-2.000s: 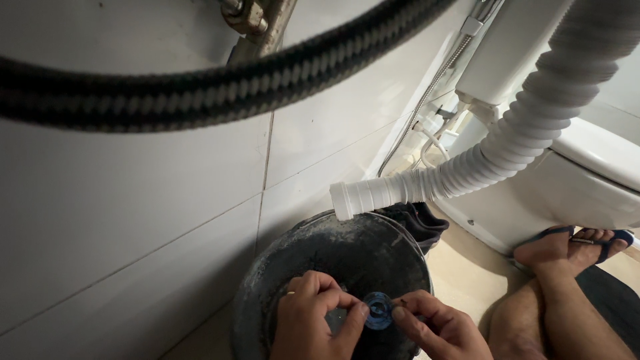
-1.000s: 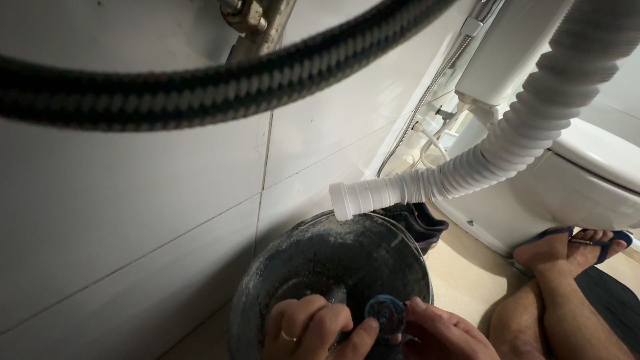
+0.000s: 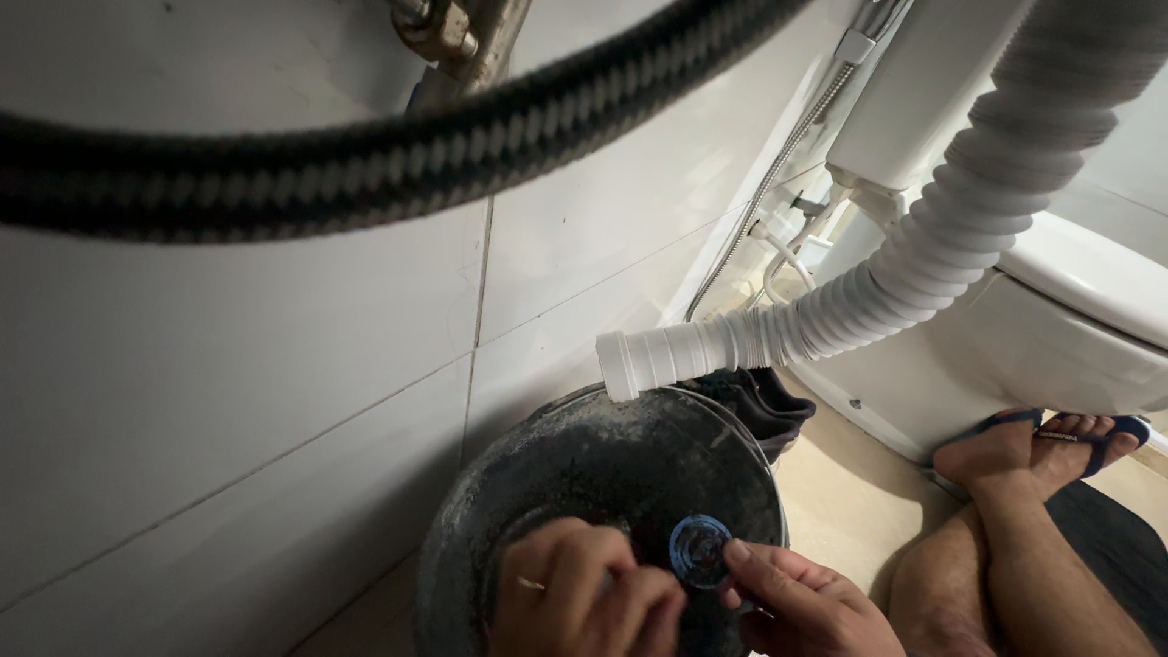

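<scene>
My right hand [image 3: 808,598] pinches a small round blue-rimmed part [image 3: 700,551] by its right edge, over a dark, stained bucket [image 3: 584,438]. Just left of that part is my left hand [image 3: 584,593], blurred, with a ring on one finger and its fingers curled; whether anything is between them cannot be told. Above the bucket's back rim lies the open end of a white corrugated drain hose [image 3: 666,356], which curves up to the top right.
A braided hose [image 3: 365,182] crosses close to the camera, below a metal valve fitting [image 3: 443,32]. Dark shoes [image 3: 762,406] lie behind the bucket. At right are a toilet [image 3: 1031,338], crossed legs [image 3: 985,557] in flip-flops and a dark mat [image 3: 1109,547]. Tiled wall stands at left.
My left hand, which was at the round part's left edge, has come away from it. The right hand still holds the part. The drain hose and bucket have not moved.
</scene>
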